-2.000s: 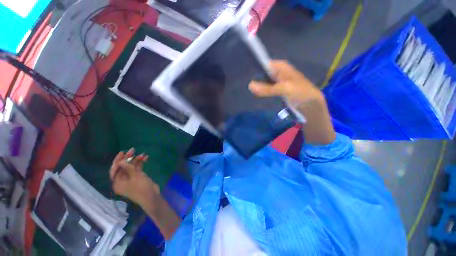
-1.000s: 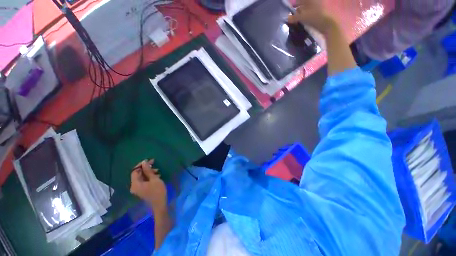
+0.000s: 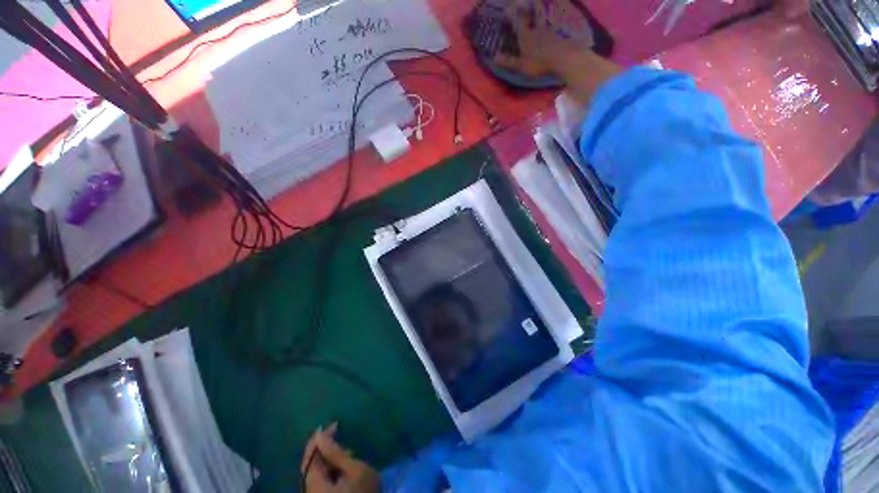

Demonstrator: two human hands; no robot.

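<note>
A tablet [image 3: 467,308], dark screen up with a small white sticker, lies on a white sheet [image 3: 461,412] on the green mat. My left hand [image 3: 337,467], cut off by the bottom edge, is left of it with fingers curled on what looks like a thin black cord; its end is hidden. My right hand [image 3: 540,43] is at the top, fingers apart over a dark rounded item [image 3: 501,69] on the red surface; I see nothing gripped in it. My right sleeve partly covers a stack of tablets and white sheets [image 3: 564,193].
Another tablet [image 3: 116,424] lies on white sheets at the lower left. Black cables [image 3: 178,135] hang from the upper left onto the mat. A white charger [image 3: 390,142] lies beside handwritten papers [image 3: 299,91]. A blue crate [image 3: 848,385] is at the right edge.
My right hand laid a tablet on the right stack, then moved to the dark rounded item. The view has shifted; my left hand sits lower in it. The middle tablet still lies on its sheet.
</note>
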